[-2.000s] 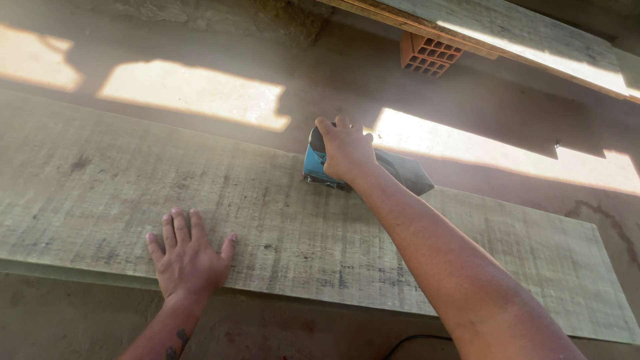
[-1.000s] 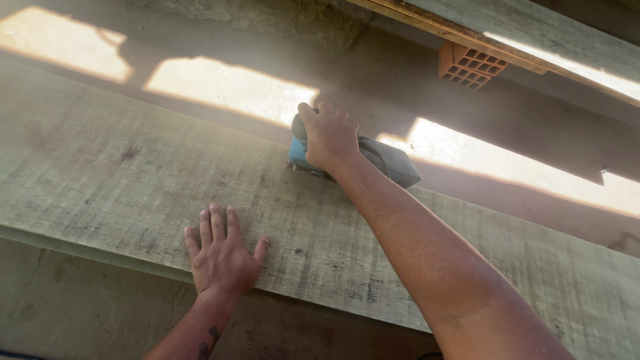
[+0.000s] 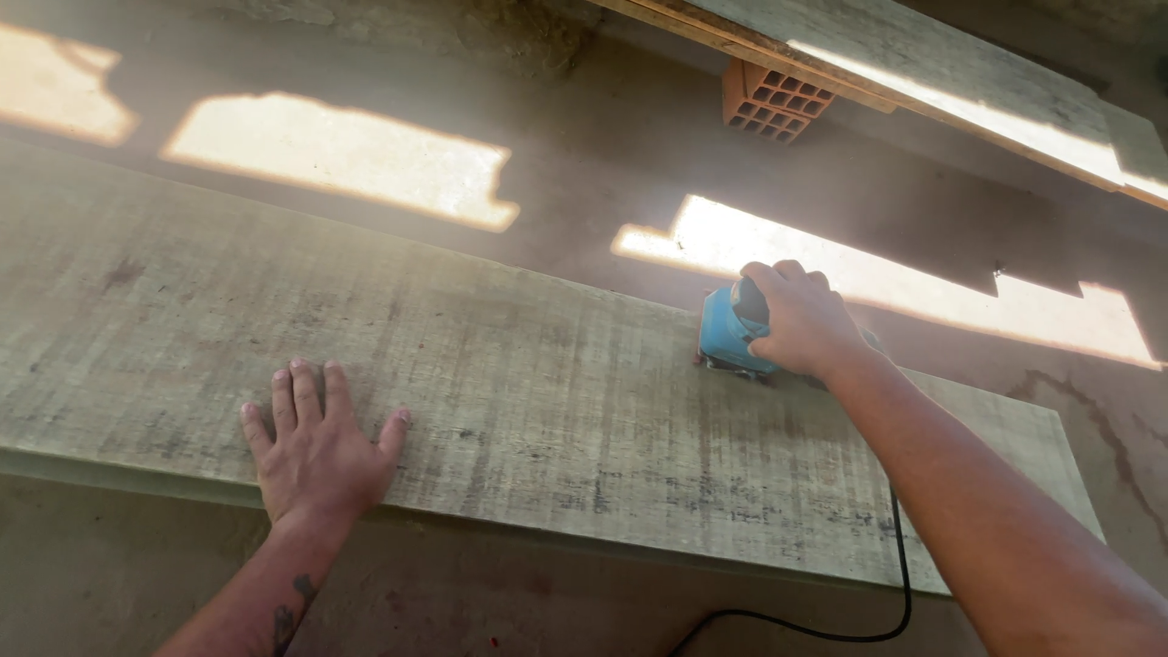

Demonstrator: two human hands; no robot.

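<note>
A wide, rough wooden board (image 3: 547, 392) with dark stains runs across the view. My right hand (image 3: 803, 319) grips a blue electric sander (image 3: 725, 333), which rests on the board near its far edge, toward the right end. Part of the sander is hidden behind my hand and forearm. My left hand (image 3: 324, 447) lies palm down near the board's close edge, fingers spread, holding nothing. A black power cord (image 3: 903, 566) hangs over the near edge below my right forearm.
Beyond the board, a hollow clay brick (image 3: 776, 100) stands under another raised wooden board (image 3: 958, 68) at the upper right. Bright sunlight patches fall on the floor (image 3: 584, 137) between the boards. Haze hangs over the far side.
My right hand and the sander have moved right along the board since one second ago, toward its right end. My left hand stays flat on the board. The view has shifted somewhat.
</note>
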